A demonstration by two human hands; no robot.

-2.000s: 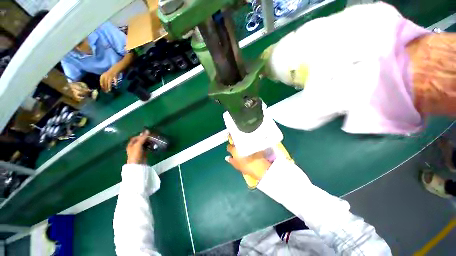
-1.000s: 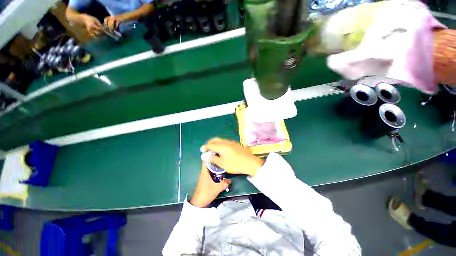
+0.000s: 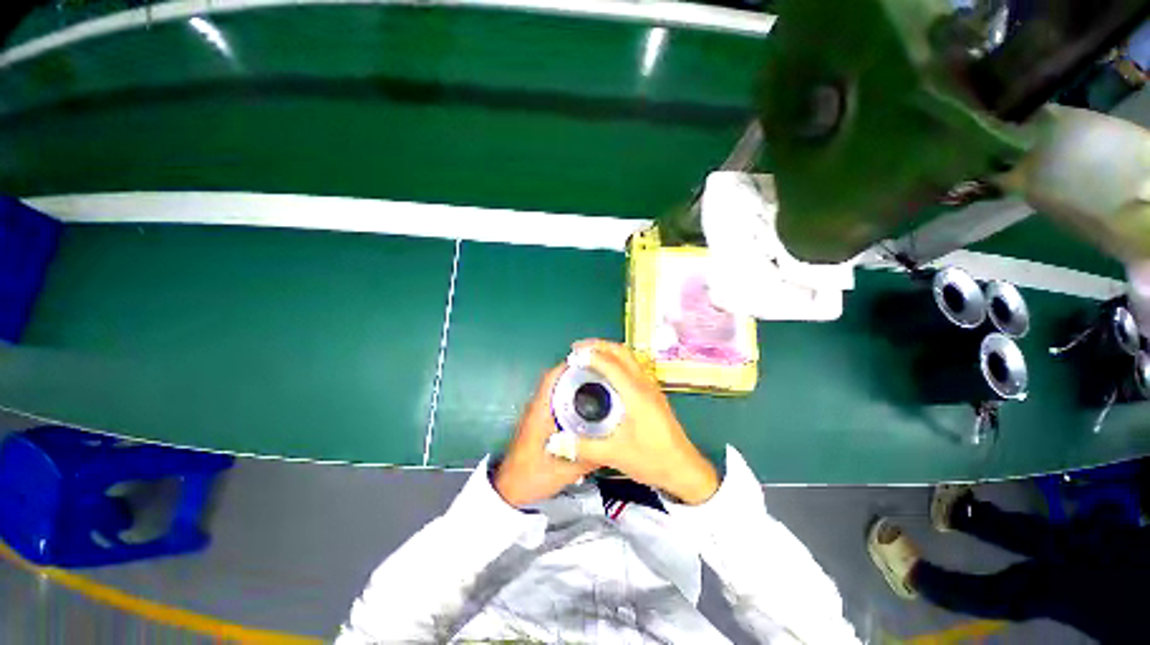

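A cylindrical housing (image 3: 588, 402) with a wide silver rim and a dark centre faces up in front of my body. My left hand (image 3: 540, 441) is closed round its left side and my right hand (image 3: 646, 426) round its right side. Pale material covers some fingertips. The press base pad (image 3: 691, 378), yellow-edged with a pink centre, lies just beyond my right hand. The white padded press ram (image 3: 772, 271) and green press body (image 3: 858, 139) stand above and right of it.
Three housings (image 3: 1004, 365), silver rims up, stand on the bench right of the press, with more at the right edge. The cloth-wrapped press handle (image 3: 1097, 176) is at upper right. A blue stool (image 3: 101, 491) stands lower left. Another person's legs and shoes (image 3: 893, 556) are lower right.
My left hand has come back from the far strip with a housing, and my right hand has left the base pad to meet it. The housing's rim now faces up. The view has shifted.
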